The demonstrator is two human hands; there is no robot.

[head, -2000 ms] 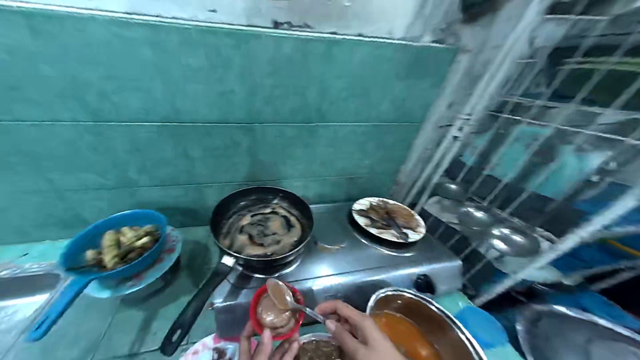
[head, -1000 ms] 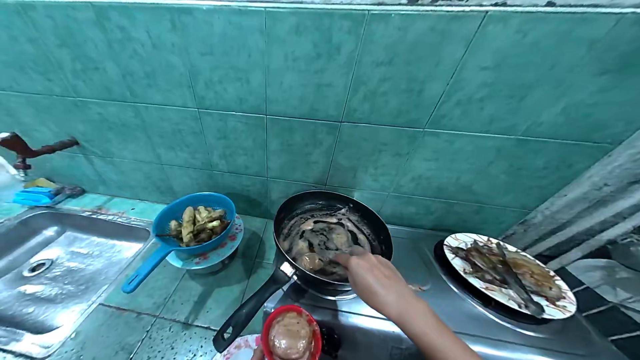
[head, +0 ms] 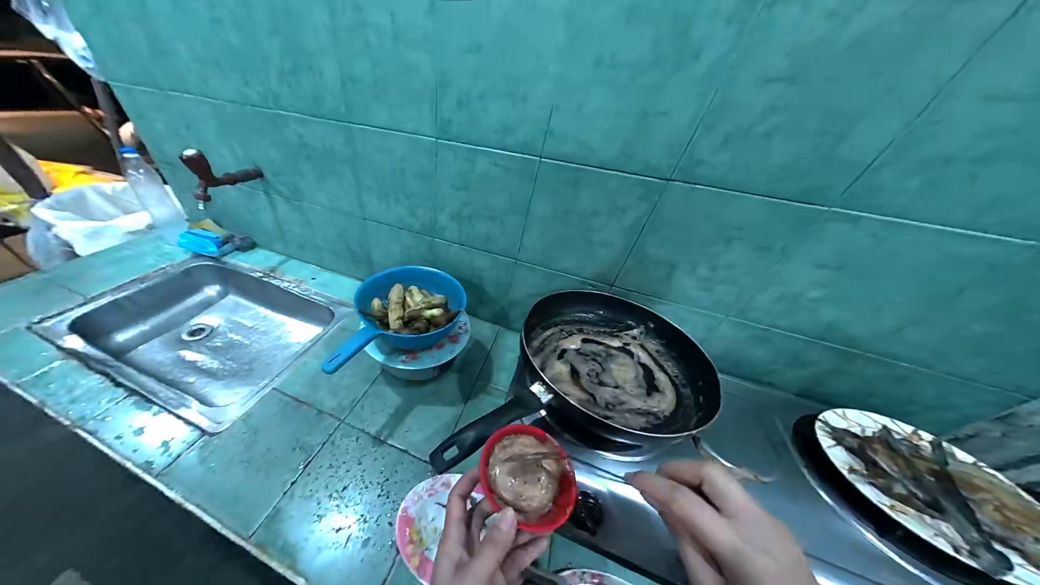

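My left hand (head: 491, 540) holds a small red bowl (head: 566, 508) of thick brownish mixture (head: 524, 491), tilted toward me. Above the stove's front, right of the bowl, my right hand (head: 723, 520) has its thumb and forefinger pinched on a spoon whose thin handle is hard to make out; the spoon's head (head: 528, 457) lies over the mixture. Behind both hands a black frying pan (head: 703, 366) stands on the burner, its handle toward the bowl. Pale foamy liquid with dark gaps (head: 609, 378) covers its bottom.
A metal stove (head: 756, 422) carries an oval plate of cooked food (head: 845, 418) at right. Left of the pan, a blue handled strainer (head: 349, 349) with browned pieces rests on a plate and bowl. Farther left are a steel sink (head: 219, 325) and tap (head: 215, 175). A pink-rimmed plate (head: 414, 520) lies by my left hand.
My right hand has moved from over the pan back toward the red bowl. More of the bowl and my left hand shows. The view has swung left since the first frame.
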